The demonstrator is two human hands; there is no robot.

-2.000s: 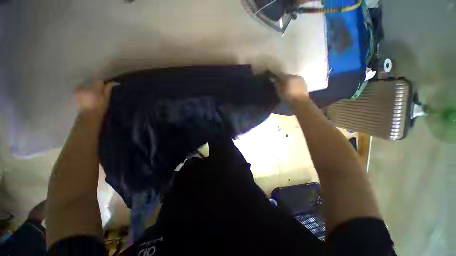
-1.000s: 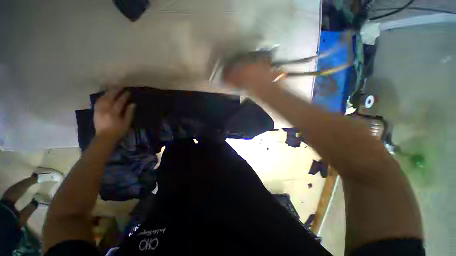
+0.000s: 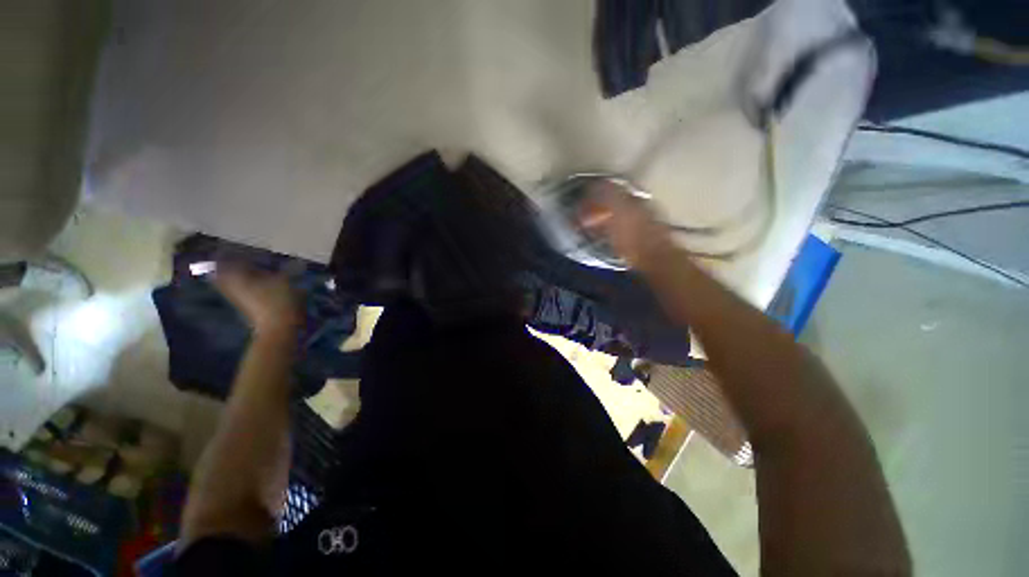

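A dark garment piece [image 3: 440,231] lies at the front edge of the pale padded table [image 3: 305,101], and part of it hangs over the edge. My right hand [image 3: 626,225] is shut on the handle of the steam iron [image 3: 570,205]; both are blurred. The iron is on or just above the right part of the garment; which is unclear. My left hand [image 3: 262,295] is at the table's front-left edge, over dark cloth [image 3: 203,338] with a small white label. It is blurred, and whether its fingers hold the cloth cannot be told.
More dark cloth [image 3: 654,40] lies at the table's far side. A hose curves right of the iron. A blue box [image 3: 807,284] and a ribbed brown panel [image 3: 700,406] are at the right. Dark scraps lie on the floor. A blue crate [image 3: 56,507] is at the lower left.
The view has shifted. The garment now shows a notched, folded shape at the table edge. The iron has come down onto or over its right part. My left hand has moved off the table top to the hanging cloth.
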